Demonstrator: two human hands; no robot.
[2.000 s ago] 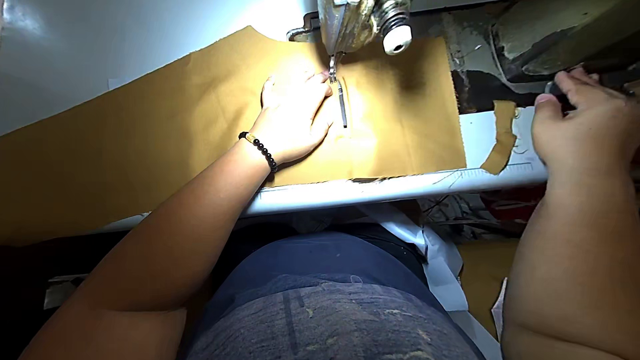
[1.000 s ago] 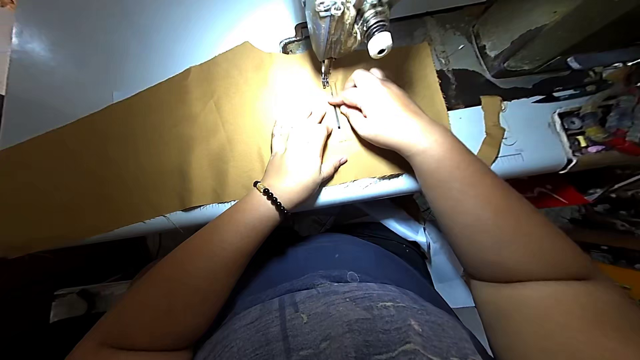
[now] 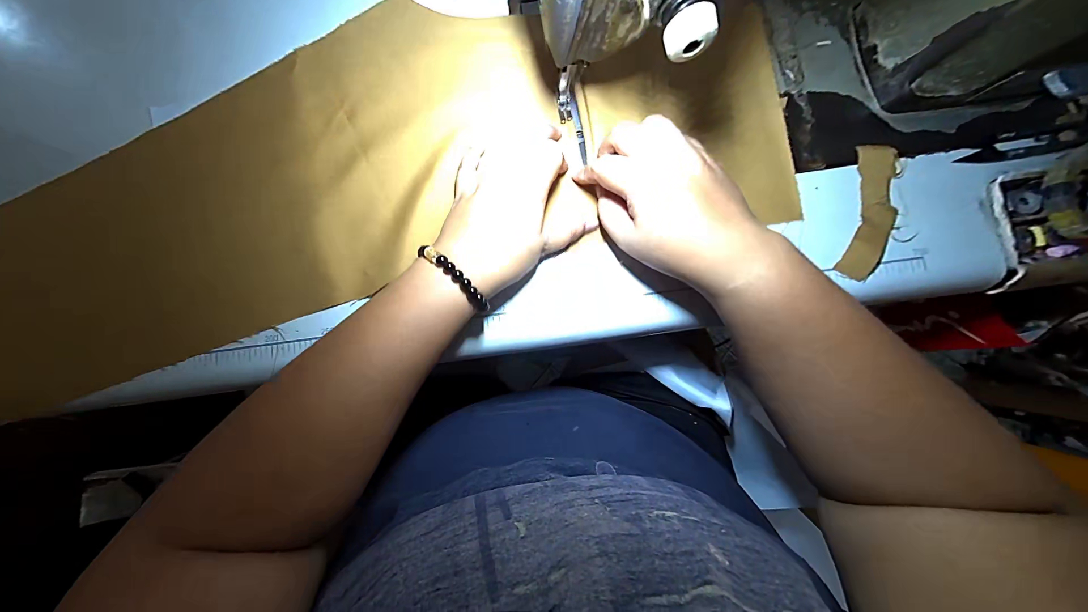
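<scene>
A large tan fabric panel (image 3: 280, 178) lies under the presser foot (image 3: 565, 93) of a sewing machine (image 3: 595, 30). My left hand (image 3: 510, 200), with a black bead bracelet (image 3: 455, 276) at its wrist, rests on the fabric just left of the foot. A thin dark strip (image 3: 580, 136), perhaps a zipper or slot piece, runs from the foot toward me. At its near end, my right hand (image 3: 667, 195) pinches the fabric between thumb and fingers, close to the left fingertips.
The white table edge (image 3: 544, 327) bears a ruler scale. To the right lie a small tan fabric scrap (image 3: 874, 212) and a tray of small items (image 3: 1041, 217). A red item (image 3: 952, 323) sits below the table's right part. The machine bed (image 3: 935, 51) is at the back right.
My right hand has come from the machine bed at the right to the fabric near the foot. The fabric's near edge has drawn back from the table edge around my hands.
</scene>
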